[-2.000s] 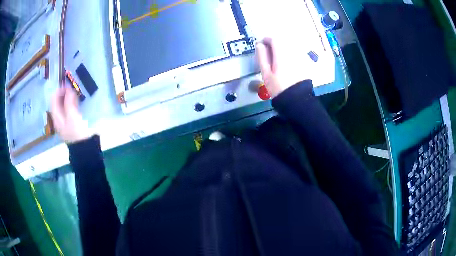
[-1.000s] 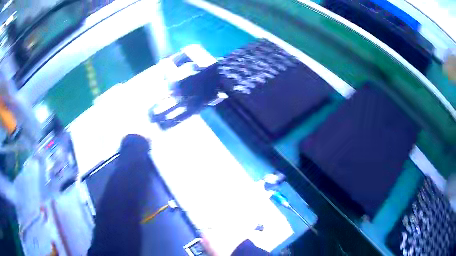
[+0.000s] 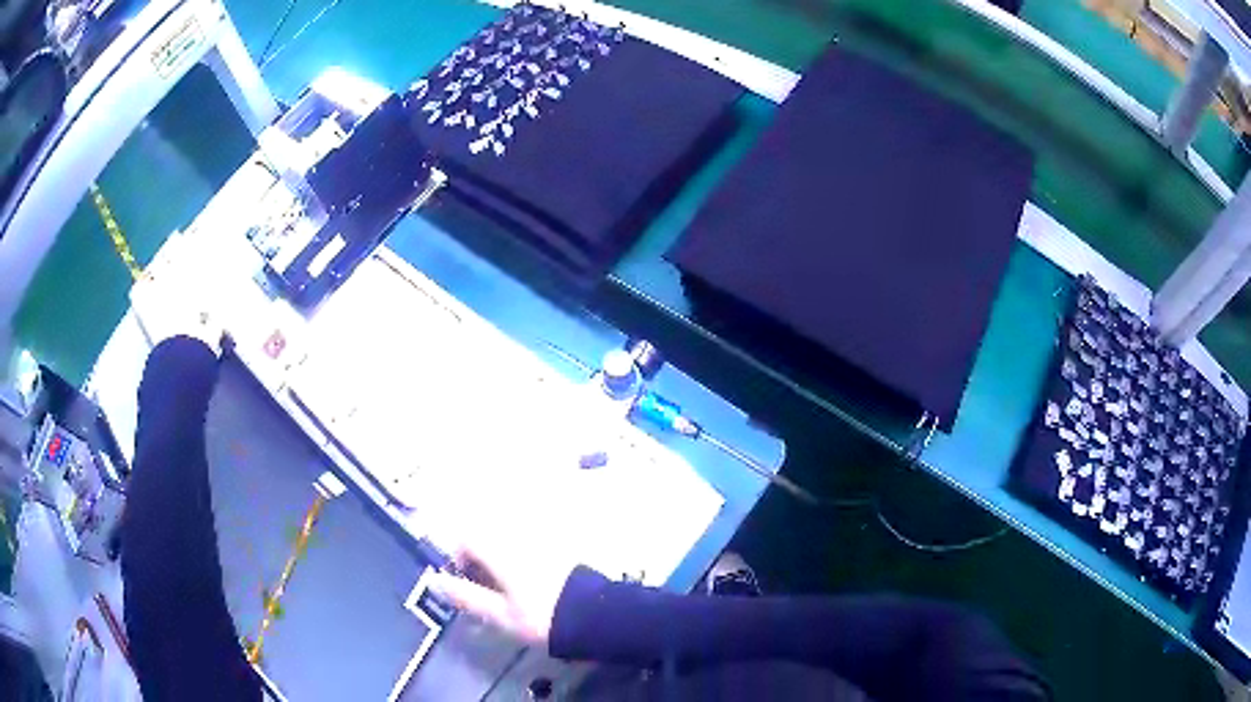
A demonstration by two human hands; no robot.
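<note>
The display panel (image 3: 329, 549), a large grey face, lies in its fixture on the white machine table (image 3: 412, 398). An orange flat cable (image 3: 291, 583) runs across it to a small pale connector (image 3: 329, 486). My right hand (image 3: 487, 597) is at the panel's near right corner, its fingers by a small pale corner bracket (image 3: 434, 598). Whether they grip is unclear. My left arm reaches over the panel's left side to its far edge. The left hand beyond the dark cuff is lost in glare, so its hold cannot be told.
A blue air fitting with a round silvery top (image 3: 620, 373) stands at the table's right edge. Black foam sheets (image 3: 864, 220) and black parts trays (image 3: 1139, 439) lie on the green bench to the right. A dark machine unit (image 3: 364, 185) stands at the table's rear.
The view has swung right. My left hand left its place near the orange and black tool, and the left arm now reaches across to the panel's far edge. My right hand stays near the corner bracket.
</note>
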